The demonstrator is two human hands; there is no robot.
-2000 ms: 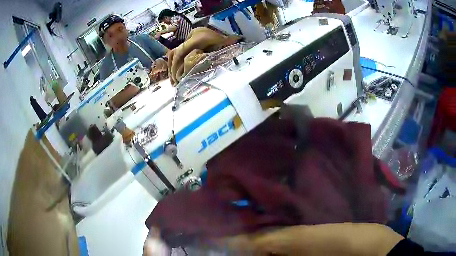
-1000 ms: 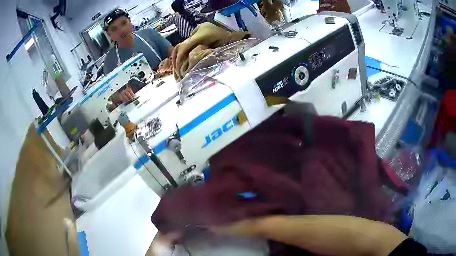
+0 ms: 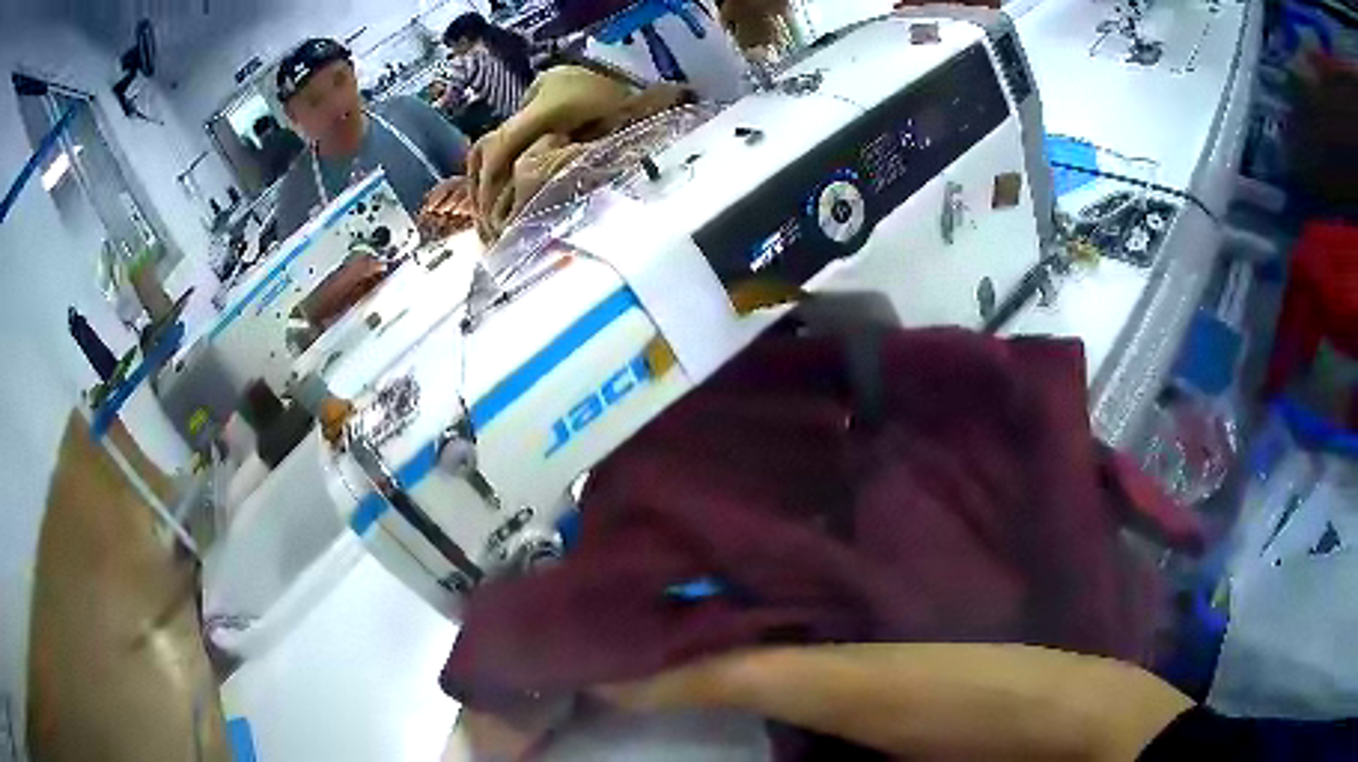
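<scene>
A maroon garment is bunched up in front of the white JACK sewing machine and hides its lower right part. A small blue spot shows on the cloth. My right forearm crosses the bottom from the right; my right hand grips the garment's lower edge, its fingers blurred and partly hidden. My left hand is cut off by the bottom edge; its blurred fingers hold the cloth's lower left corner. The needle area is hidden or too unclear to tell.
A person sits behind a second machine; another in stripes is farther back. Brown cloth lies behind the machine head. Tan material stands at the left. Red and blue items are at the right.
The view has shifted slightly, moving the machine leftward in the picture. The garment remains in front of the machine, with its lower edge slightly changed. Both hands remain at the cloth.
</scene>
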